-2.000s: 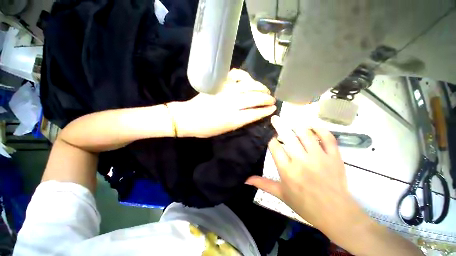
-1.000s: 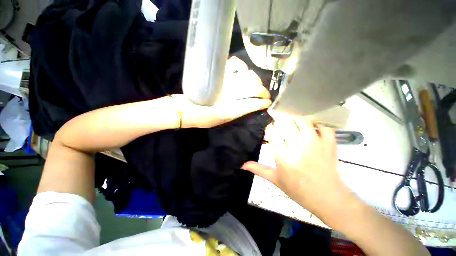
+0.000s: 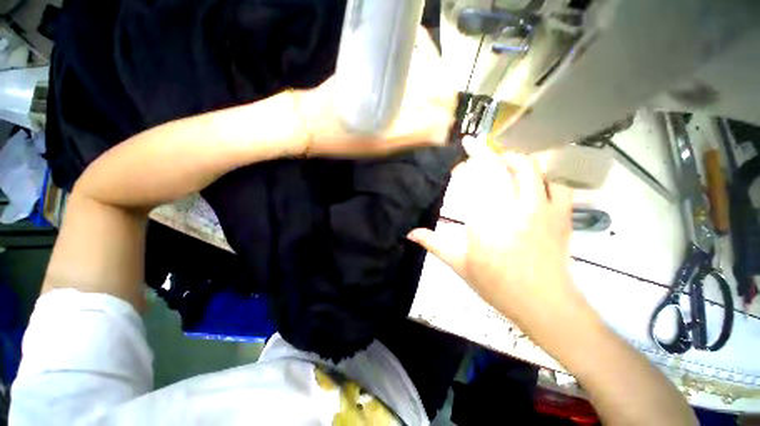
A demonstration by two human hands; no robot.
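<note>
A black garment [image 3: 333, 241] lies in a large heap left of the needle and hangs over the table's front edge. The presser foot [image 3: 475, 115] shows as small metal parts at the garment's edge. My left hand [image 3: 387, 112] lies flat on the cloth left of the foot, partly hidden by a pale rounded tube [image 3: 377, 66]. My right hand [image 3: 512, 216] is just right of and below the foot, its fingertips at the cloth edge and its thumb apart over the garment. Bright glare blurs the fingertips, so a grip cannot be made out.
The pale machine head [image 3: 642, 66] fills the upper right. Shears [image 3: 692, 308] with black handles, an orange-brown-handled tool [image 3: 716, 191] and a slim grey slotted tool [image 3: 591, 219] lie at right. A blue crate [image 3: 229, 316] and a red tray [image 3: 567, 406] are below the table.
My left hand has moved up beside the presser foot, and more of the foot now shows. My right hand has moved slightly up. The garment's near part has shifted up with them.
</note>
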